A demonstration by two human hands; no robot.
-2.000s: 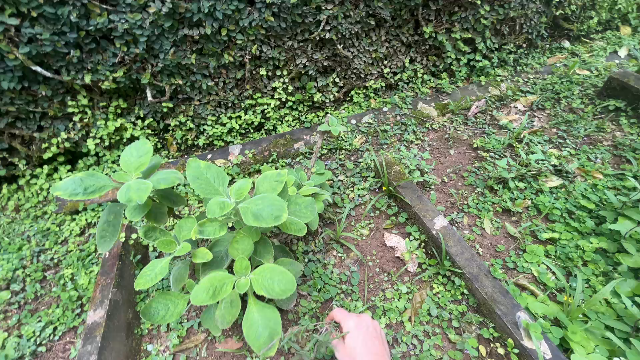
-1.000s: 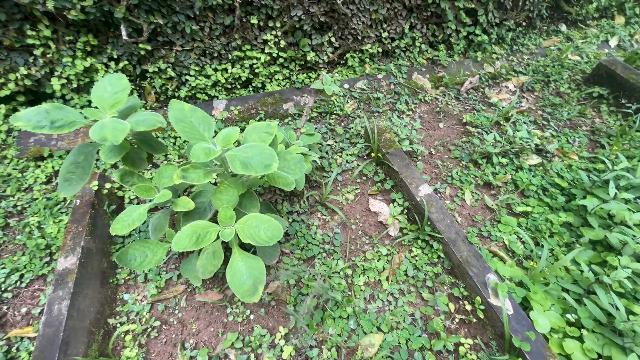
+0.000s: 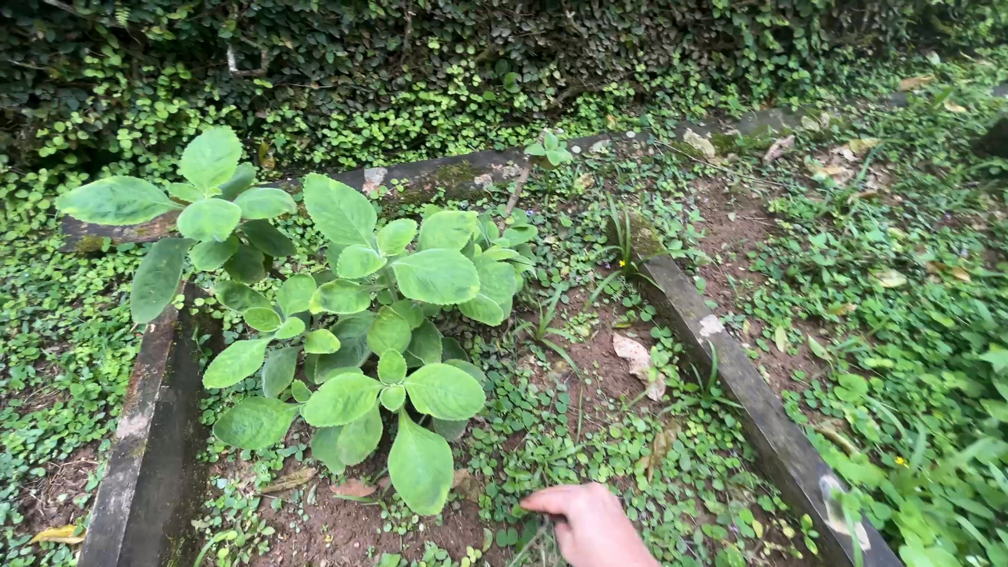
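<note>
My right hand [image 3: 591, 521] is at the bottom edge, right of centre, low over the ground with its fingers curled and pointing left. Thin weed stems [image 3: 542, 545] show under the fingers, partly cut off by the frame edge; they appear to be in its grip. Small clover-like ground cover [image 3: 630, 457] surrounds the hand. Up and to the left of it grows a bushy plant with broad, scalloped, fuzzy leaves [image 3: 437, 276], whose lowest leaf [image 3: 420, 463] hangs nearest the hand, not touching it. My left hand is out of view.
Dark, weathered bed edging runs along the left [image 3: 134, 441], the right [image 3: 740, 378] and the back [image 3: 441, 175]. A leafy hedge [image 3: 472, 63] stands behind. A dry leaf [image 3: 636, 358] lies on soil near the right edging. Taller green growth [image 3: 937, 472] fills the right side.
My right hand, at the bottom edge two seconds ago and out of view one second ago, is back at the bottom edge. The view has shifted somewhat.
</note>
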